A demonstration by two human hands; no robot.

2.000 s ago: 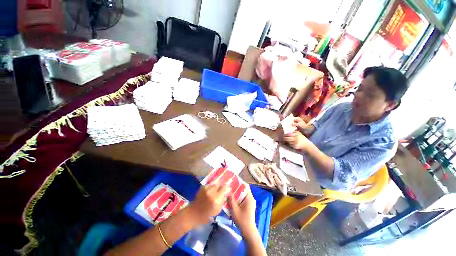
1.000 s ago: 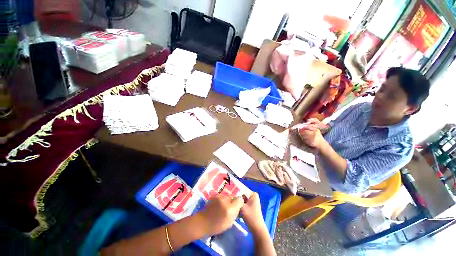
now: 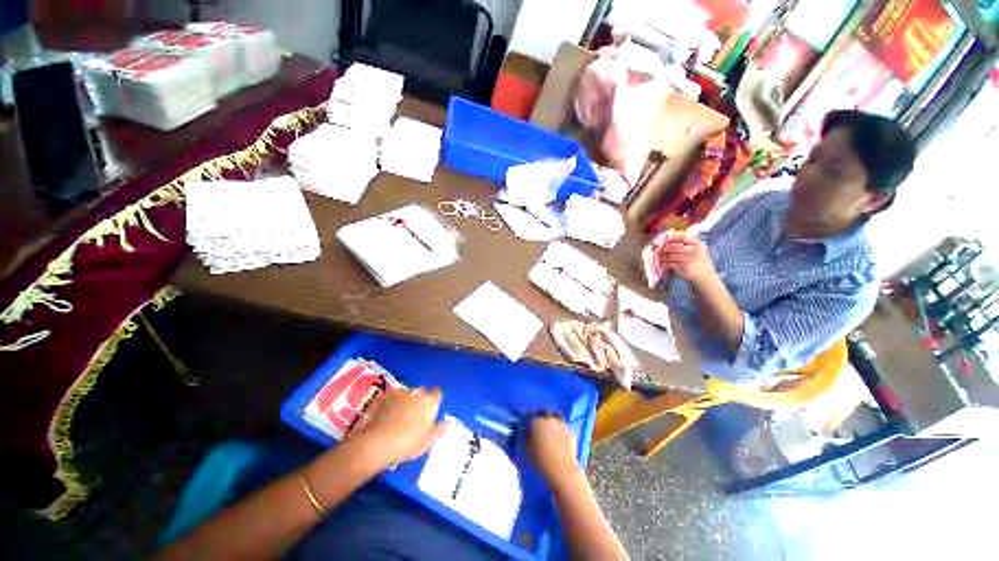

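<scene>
The blue plastic tray (image 3: 362,353) lies at my lap, below the table edge. Packed red-and-white cards (image 3: 342,397) with a black mark lie at its left. My left hand (image 3: 403,425) is over their right edge; its fingertips are partly hidden, and I cannot tell if it grips one. A whitish bag or pack (image 3: 471,478) with a black diagonal mark lies in the tray between my hands. My right hand (image 3: 548,441) is low in the tray's right part, beside a small shiny strip; its fingers are dark and blurred.
A plain white card (image 3: 497,319) lies near the brown table's (image 3: 329,287) edge. Behind are white stacks (image 3: 252,222), packs with black marks (image 3: 400,243), rubber bands and a second blue bin (image 3: 509,140). A beige-pink bundle (image 3: 592,348) lies right. A seated person (image 3: 783,258) holds a red-and-white card.
My hands have moved apart, left hand to the packed cards, right hand down into the tray. The card held between them has left that spot. The other person's hand now holds up a red-and-white card.
</scene>
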